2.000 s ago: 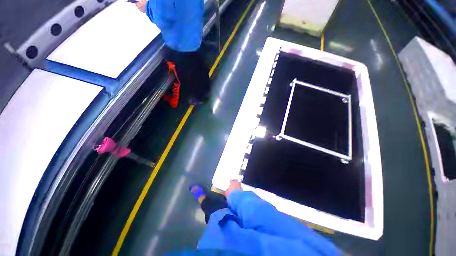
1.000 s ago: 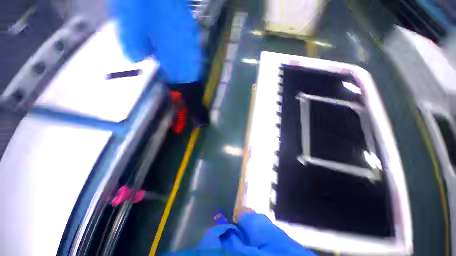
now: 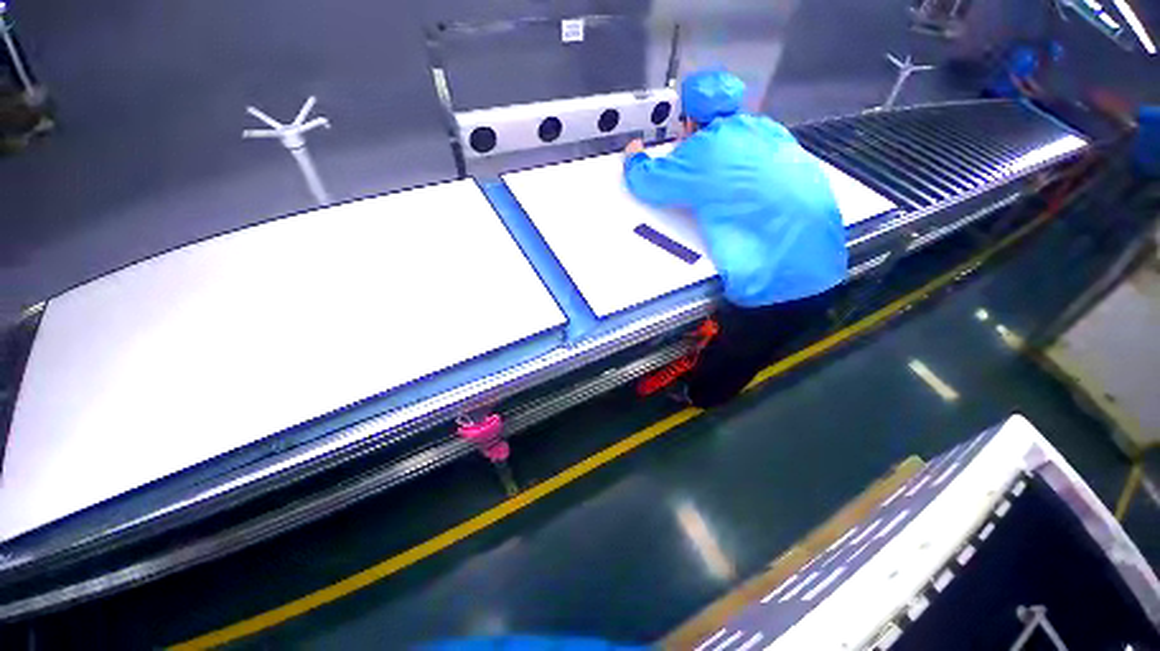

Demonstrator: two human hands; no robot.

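No hand of mine shows; only a strip of blue clothing is visible at the bottom edge. A white foam tray (image 3: 833, 626) at the lower right holds a glossy black panel (image 3: 1037, 572), with small white rectangles along its near long edge. Both are cut off by the picture's edge. Part of a white frame (image 3: 1037, 632) shows on the panel. A large white unit (image 3: 280, 324) lies on the roller conveyor (image 3: 433, 404) at the left. A second white unit (image 3: 585, 242) lies beyond it, with a dark flat strip (image 3: 667, 243) on top.
A person in blue (image 3: 763, 210) leans over the second white unit. A pink wrapped thing (image 3: 483, 434) and a red-orange thing (image 3: 677, 363) are at the conveyor's near side. A yellow floor line (image 3: 509, 506) runs along the aisle. A pale block (image 3: 1113, 337) stands at the right.
The view has swung left and up to the conveyor. The tray has shifted to the lower right, and my blue sleeve and hand have left the picture. The other person now shows whole.
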